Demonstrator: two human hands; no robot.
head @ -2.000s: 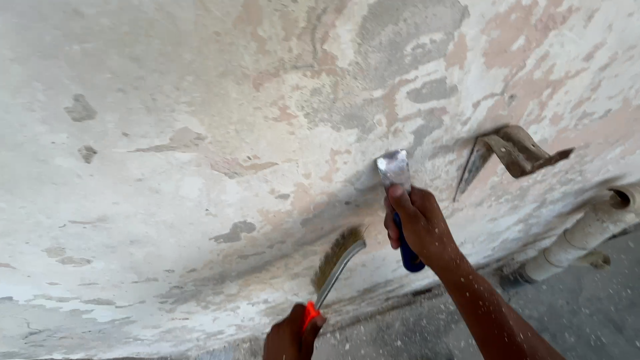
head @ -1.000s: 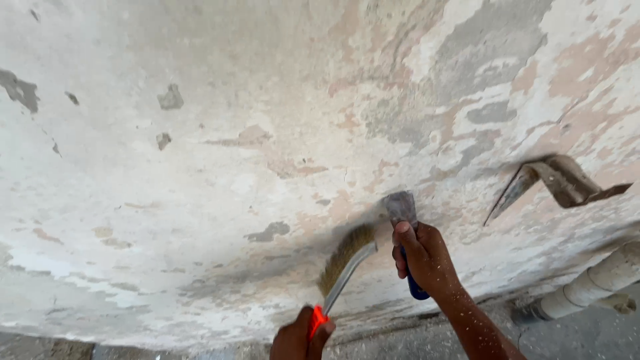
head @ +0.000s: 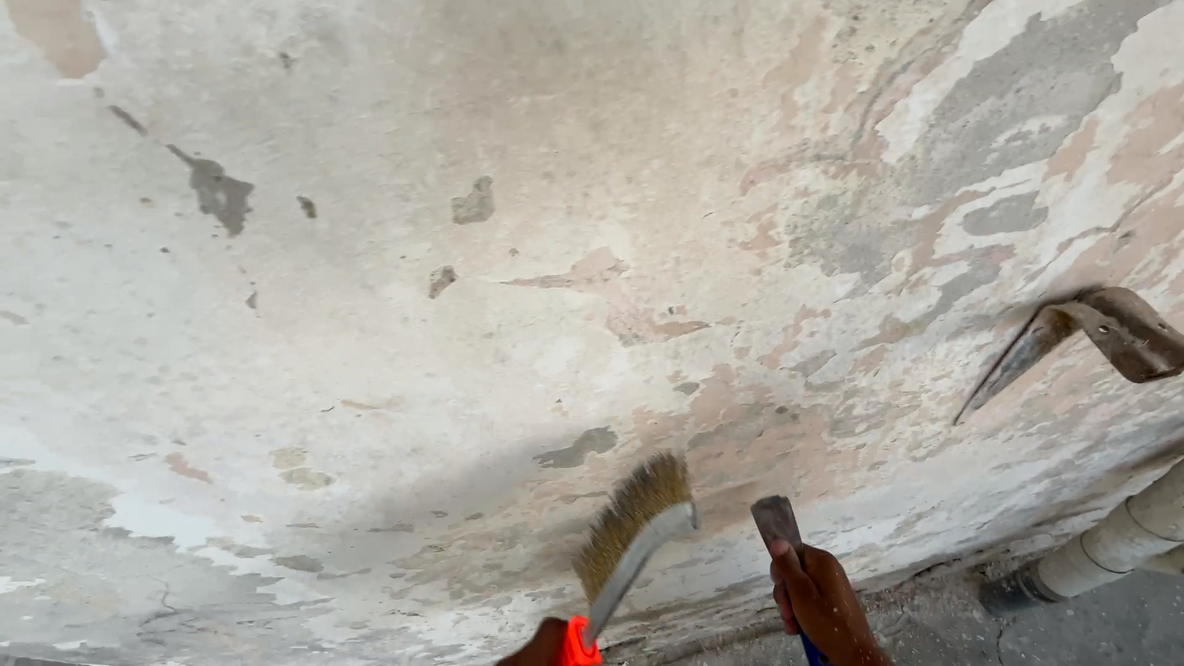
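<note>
My left hand (head: 541,645), partly cut off by the lower edge, grips the orange handle of a wire brush (head: 638,541). Its brass-coloured bristles face up and left, at or close to the wall; contact cannot be told. To its right, my right hand (head: 819,601) is closed around the blue handle of a metal scraper (head: 775,520), whose blade points up. Around both tools, the plaster wall (head: 518,370) shows flaking white paint with pinkish and grey patches.
A bent metal bracket (head: 1124,333) juts from the wall at right. Below it, a pale pipe (head: 1101,550) with a dark end lies near the wall's foot. Grey concrete floor (head: 934,620) shows along the lower right.
The scraper has moved away from the wire brush, leaving a wider gap than one second ago. Both hands sit lower in the picture. The view has shifted.
</note>
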